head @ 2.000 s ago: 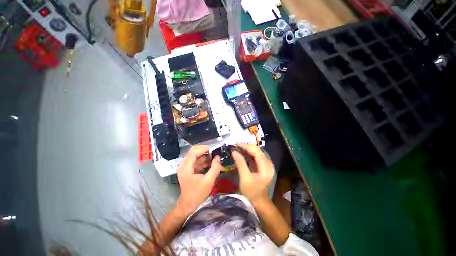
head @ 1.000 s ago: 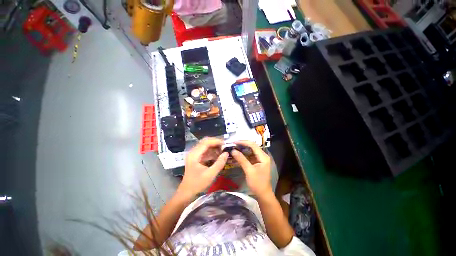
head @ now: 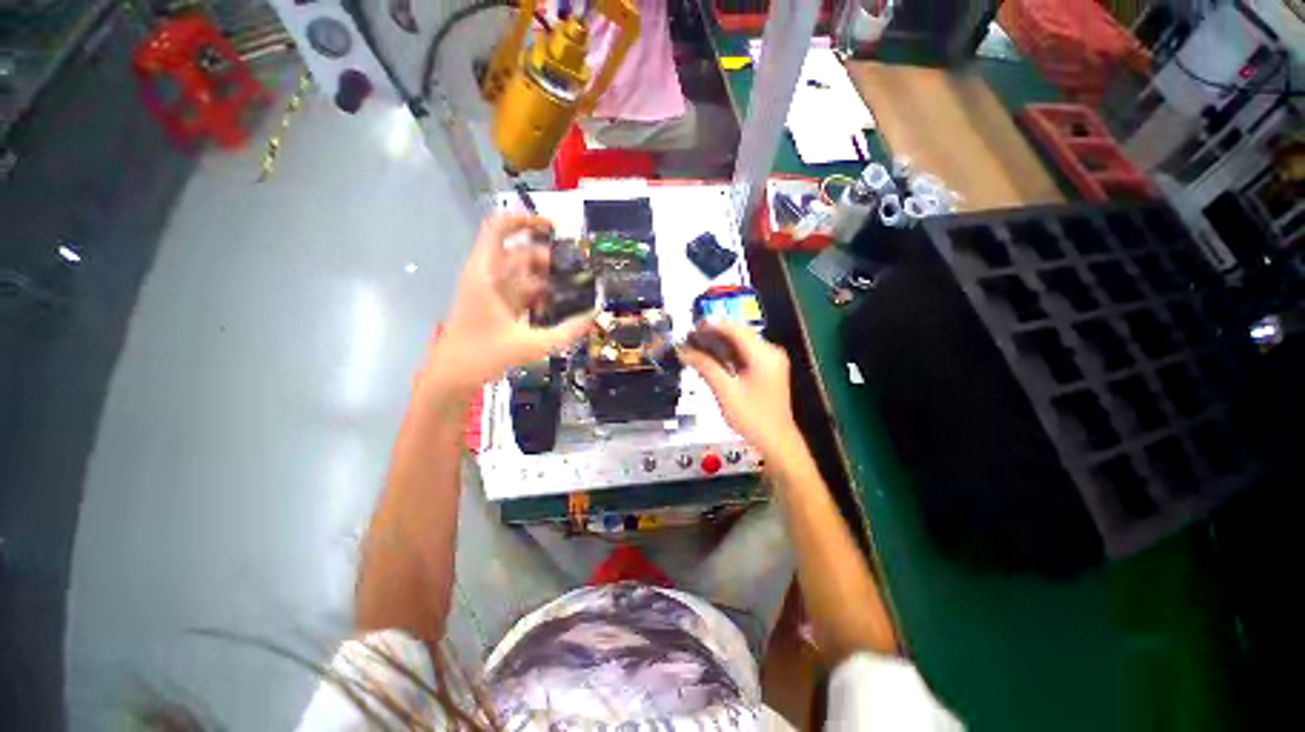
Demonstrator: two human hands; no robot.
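Note:
My left hand (head: 494,308) is raised over the left side of the white base plate (head: 616,446), its thumb and fingers around a dark unit (head: 570,282). My right hand (head: 747,383) is over the right side, fingers bent, with something dark at its fingertips; whether it is held is unclear. Between the hands is the black fixture with copper-coloured details (head: 627,343). It sits on a black slide base with a green piece (head: 620,248) farther back. The handheld terminal (head: 730,306) shows its lit screen; my right hand covers its lower part.
A small black block (head: 710,255) lies behind the terminal. The yellow press cylinder (head: 537,107) hangs at the upper left. Red and pale buttons (head: 711,463) line the front edge. A large black foam tray (head: 1052,372) and a red-edged parts box (head: 796,212) stand at right. A person in pink is behind.
My hands were together at the front edge around a dark unit. They have moved apart and forward, left to the fixture's left, right over the terminal. The view has shifted, showing the front buttons.

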